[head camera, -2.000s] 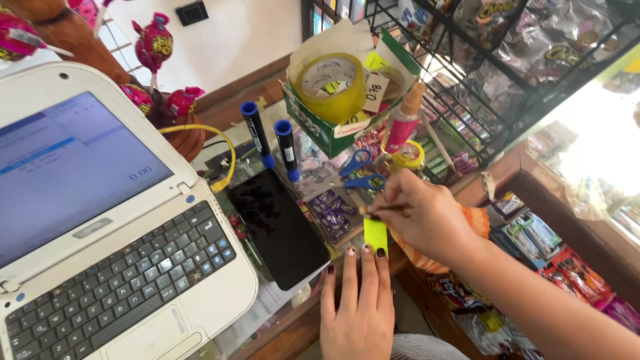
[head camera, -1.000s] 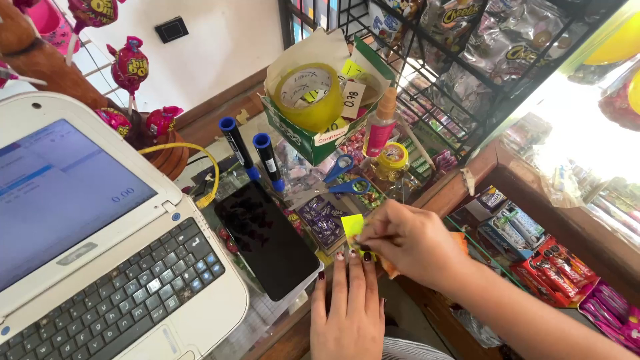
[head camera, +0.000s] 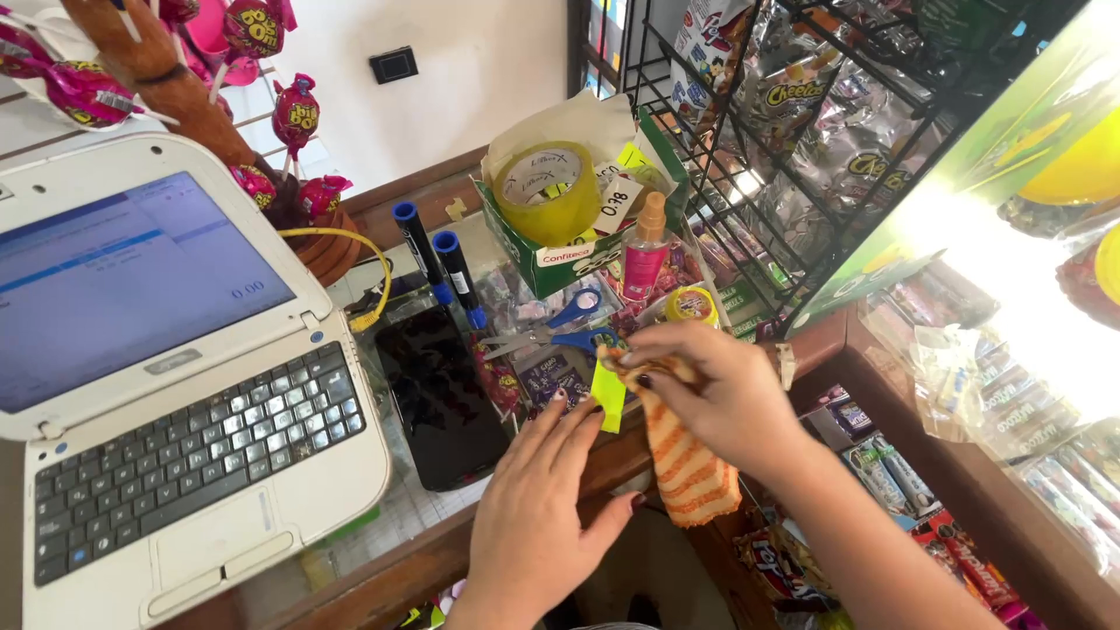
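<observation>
My left hand (head camera: 547, 507) lies at the counter's front edge, its fingertips touching the lower left side of a bright yellow-green paper strip (head camera: 608, 394). My right hand (head camera: 713, 389) pinches an orange-and-white striped cloth (head camera: 691, 464) close to the strip's top corner; the cloth hangs over the counter edge. Just beyond the strip lie blue-handled scissors (head camera: 551, 331). Left of them are a black smartphone (head camera: 437, 402) and two markers (head camera: 420, 249) (head camera: 459, 280) with blue ends. Whether the strip is stuck down cannot be told.
A white laptop (head camera: 192, 394) stands at left. Behind the scissors are a green box (head camera: 538, 262) with a tape roll (head camera: 547, 192), a pink spray bottle (head camera: 643, 254) and a yellow-lidded jar (head camera: 691, 306). A black wire rack (head camera: 735, 157) holds snack bags; a lollipop stand (head camera: 166, 83) rises behind the laptop.
My right hand, which was at the paper strip, now grips the striped cloth and has pulled more of it into view. My left hand stays at the strip.
</observation>
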